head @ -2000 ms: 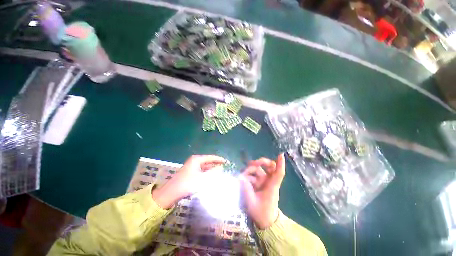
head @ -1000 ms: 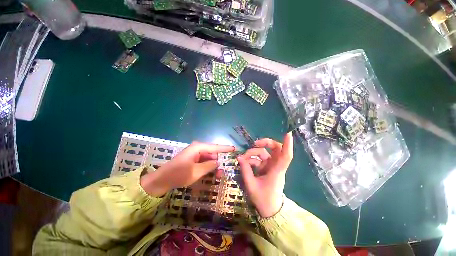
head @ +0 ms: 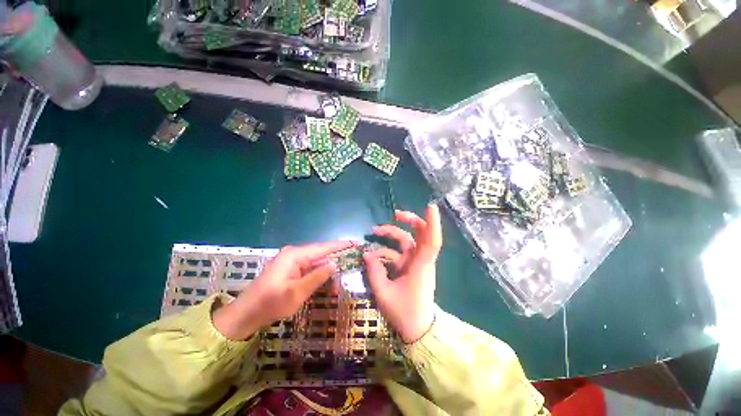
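Observation:
A small green circuit board (head: 350, 259) is held between the fingertips of both hands, above the sticker sheet. My left hand (head: 284, 283) pinches its left side. My right hand (head: 405, 276) holds its right side with thumb and a finger, the other fingers raised. A thin dark sliver, perhaps tweezers, is faint near my right hand. The sticker sheet (head: 211, 272) lies flat under both hands, with dark shapes in rows and glare near the board. Several loose boards (head: 319, 135) lie in a pile beyond the hands.
The clear plastic tray (head: 532, 288) at right holds several boards. A heaped supply tray (head: 370, 61) stands at the far side. A bottle with a mint-green lid (head: 61, 69), a white phone (head: 33, 193) and glossy spare sheets (head: 6, 284) are at left.
The camera view has tilted down and shifted. Both hands stay together around the small board. The dark sliver beside my right hand shows less clearly than a second ago.

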